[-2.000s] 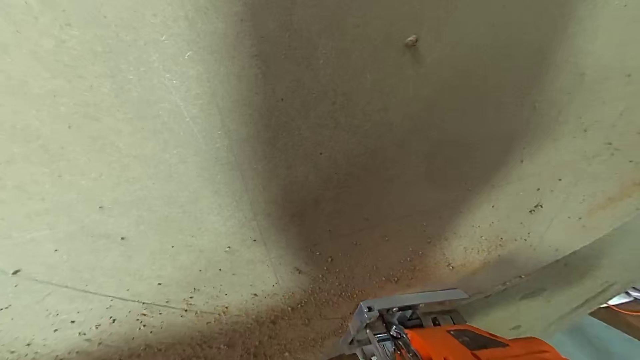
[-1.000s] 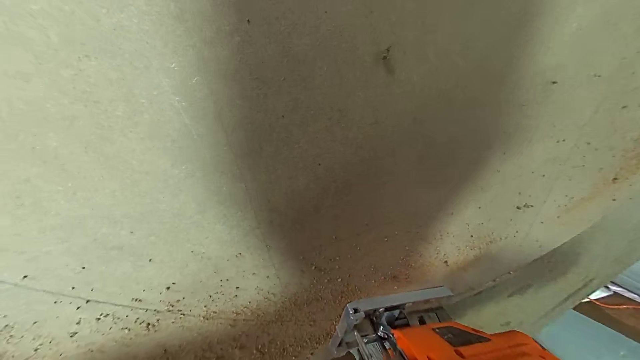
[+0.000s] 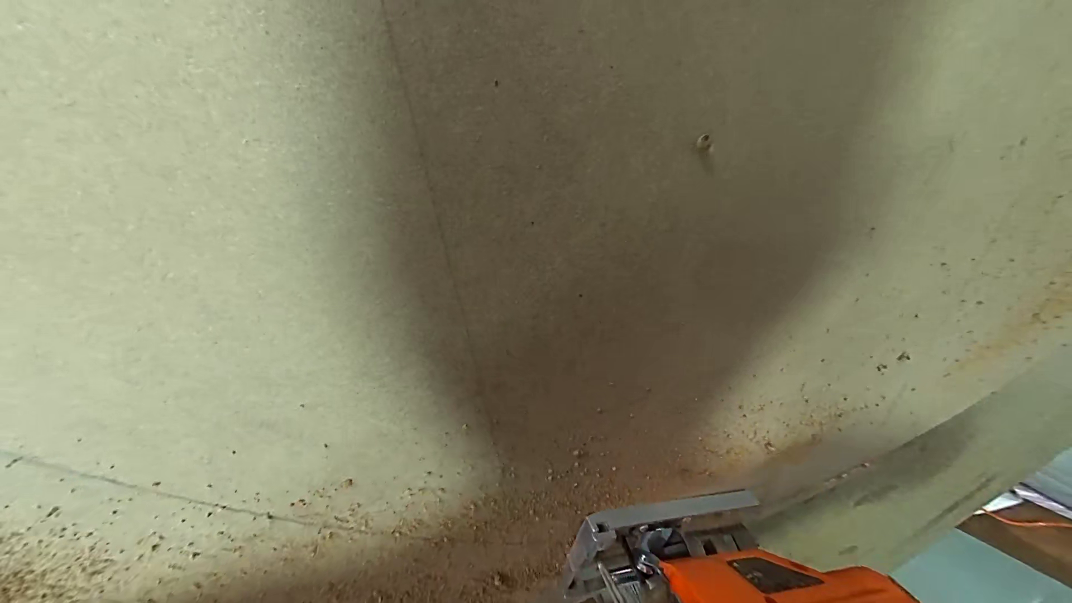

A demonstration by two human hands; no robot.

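Observation:
An orange-bodied jigsaw [image 3: 779, 579] with a grey metal base plate stands at the bottom edge, right of the middle. Its base lies against a pale greenish board [image 3: 209, 251], near the board's edge. Pencil-like lines run over the board, one upright near the middle and one slanting at the lower left. Brown sawdust [image 3: 502, 578] and small chips lie around the tool and along the lower left. Neither my left hand nor my right hand shows in view, so what they hold is hidden.
A broad shadow covers the middle of the board. A small chip [image 3: 704, 142] lies in it. Beyond the board's curved edge at the lower right are a brown piece [image 3: 1022, 540], a light blue surface [image 3: 971, 569] and an orange cord [image 3: 1026, 521].
Little has changed. The jigsaw stays at the bottom edge with its base by the sawdust, and the view has shifted slightly.

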